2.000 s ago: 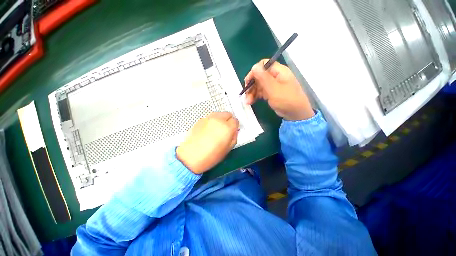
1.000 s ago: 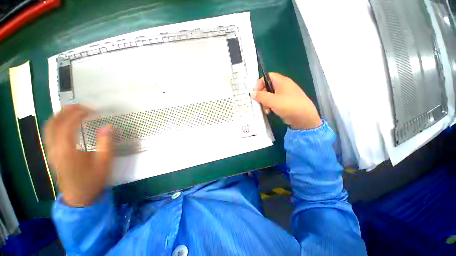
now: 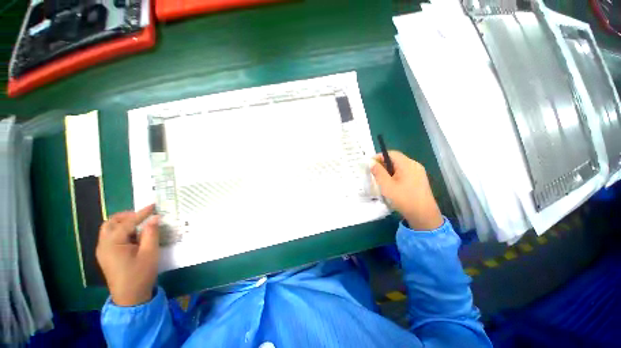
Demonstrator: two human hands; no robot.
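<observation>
A silver laptop bottom cover (image 3: 259,153) lies flat on a white interleaf sheet (image 3: 272,246), washed out by glare, with dark patches near its two short ends. My left hand (image 3: 129,251) is at the cover's lower left corner, thumb and index finger apart at its edge; whether they grip it is unclear. My right hand (image 3: 408,190) is at the cover's right edge, with the black tweezers (image 3: 385,155) held in it, pointing up. The adhesive pad strip (image 3: 87,204), white above and black below, lies left of the cover.
Stacked covers with interleaf sheets (image 3: 538,102) stand at the right. A pile of grey-white sheets (image 3: 17,231) is at the left edge. A laptop base unit (image 3: 78,30) sits on a red tray (image 3: 88,64) at the upper left. Another red edge (image 3: 204,7) shows at the top.
My left hand has come from over the sheet to my right wrist's side, then to the cover's left corner. My right hand stays at the right edge with the tweezers. The view has shifted.
</observation>
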